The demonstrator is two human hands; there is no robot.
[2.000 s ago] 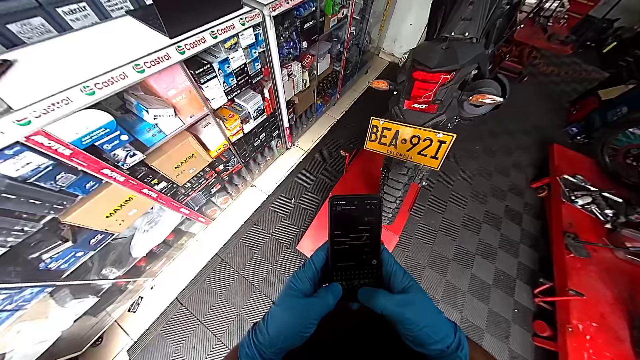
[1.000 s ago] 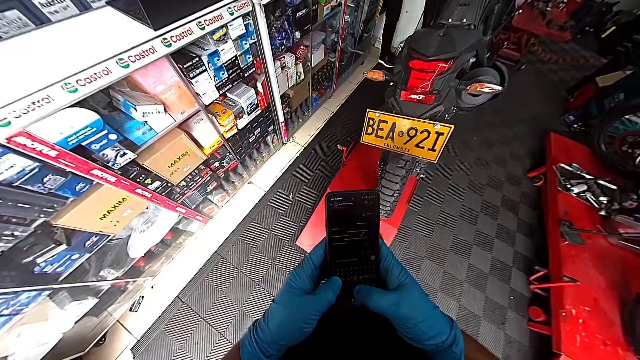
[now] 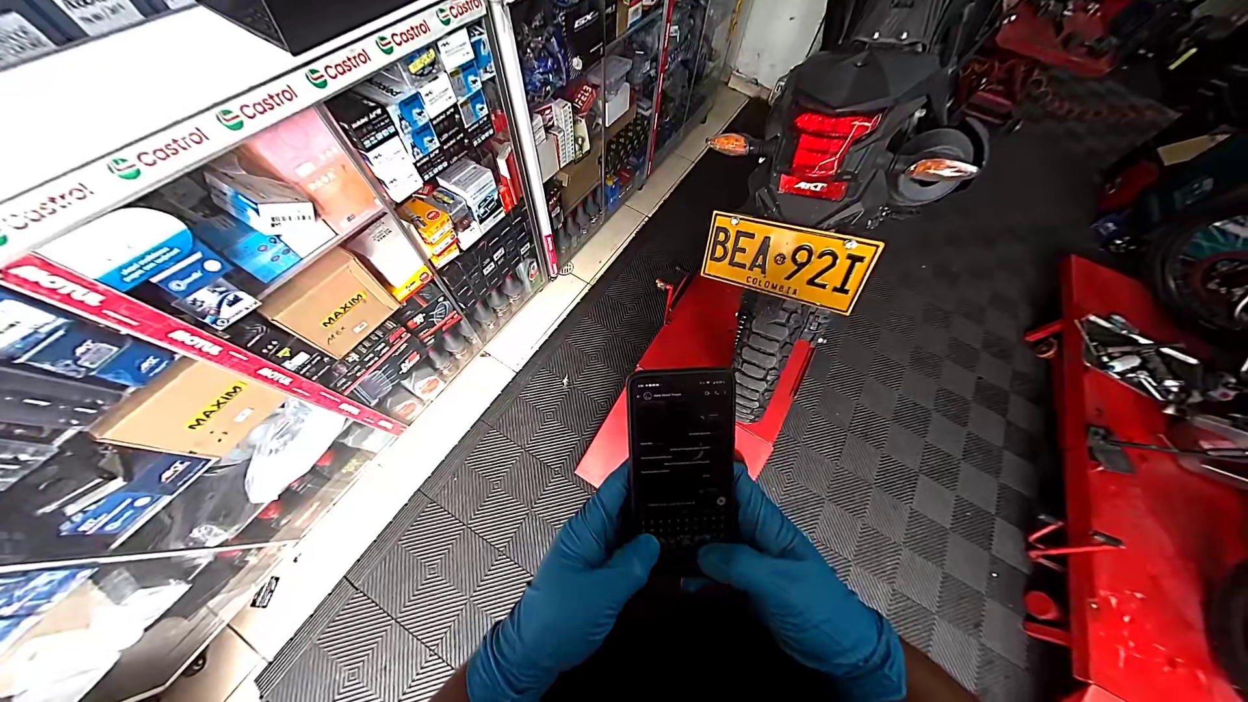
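Note:
A black smartphone (image 3: 682,468) is held upright between my two blue-gloved hands, its dark screen showing lines of writing and a keyboard. My left hand (image 3: 570,585) grips its left side, with the thumb at the lower edge of the screen. My right hand (image 3: 799,585) holds the right side, its thumb also by the keyboard. Beyond the phone stands a black motorcycle (image 3: 848,107), seen from behind, with a red tail light (image 3: 827,146) and a yellow licence plate (image 3: 793,263). Its knobby rear tyre (image 3: 765,356) is over a red metal ramp (image 3: 673,341).
Glass display cases with boxed parts, among them a cardboard box (image 3: 331,302), run along the left. A red lift table (image 3: 1131,575) with metal tools (image 3: 1141,361) stands at the right, a wheel (image 3: 1209,253) behind it. Patterned dark mats (image 3: 468,536) cover the floor.

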